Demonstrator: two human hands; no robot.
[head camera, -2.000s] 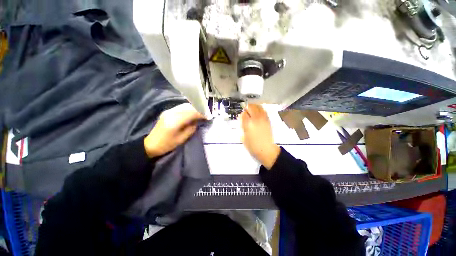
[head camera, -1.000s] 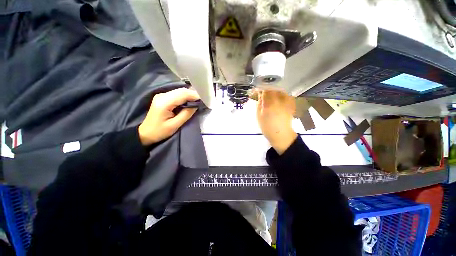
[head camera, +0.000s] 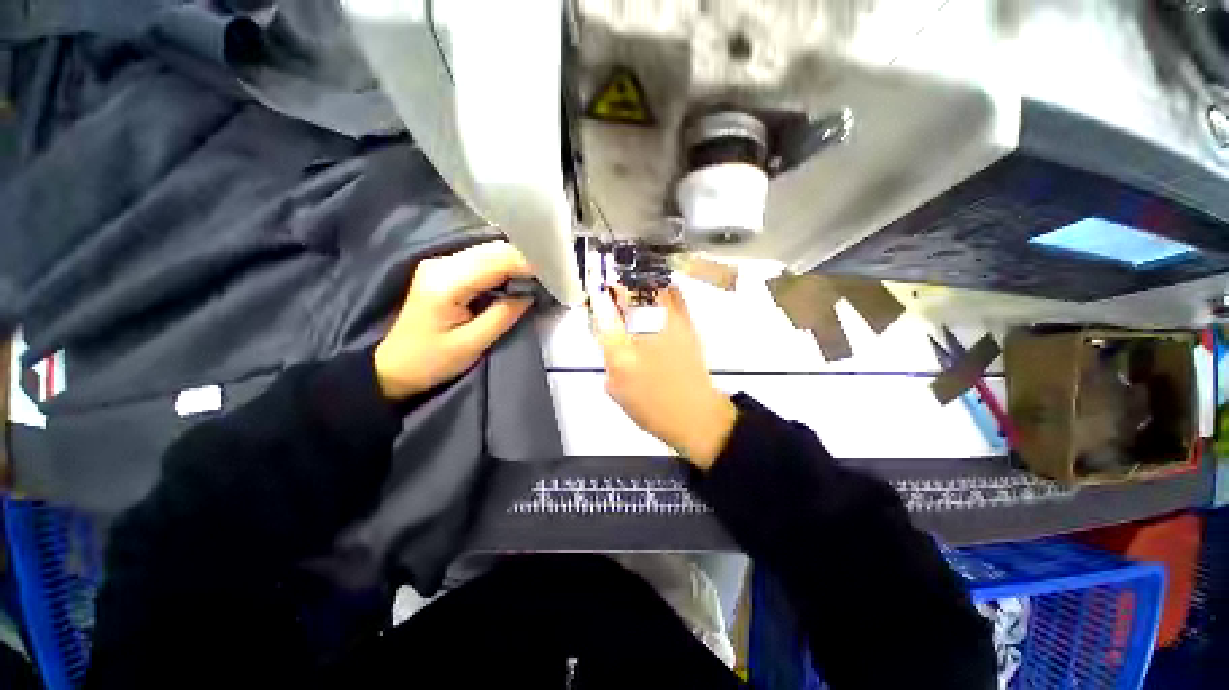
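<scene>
The large dark grey garment piece (head camera: 270, 270) lies left of the needle and hangs over the table's front edge. My left hand (head camera: 452, 317) pinches its edge, folded at the fingertips, just left of the presser foot. The presser foot and needle (head camera: 639, 270) sit below the white sewing machine head (head camera: 795, 135). My right hand (head camera: 656, 364) is at the presser foot, fingers pointing up to it, with a small white patch between the fingertips. Whether the fingers grip anything is unclear.
Brown-grey card strips (head camera: 838, 313) lie right of the foot, with thin red and blue items (head camera: 995, 407) and an open cardboard box (head camera: 1103, 404) further right. A dark control panel (head camera: 997, 223) overhangs them. Blue baskets (head camera: 1078, 613) stand below the table at both sides.
My right hand has moved left, from beside the white cylinder on the machine head to the presser foot. My left hand still holds the garment edge in nearly the same place.
</scene>
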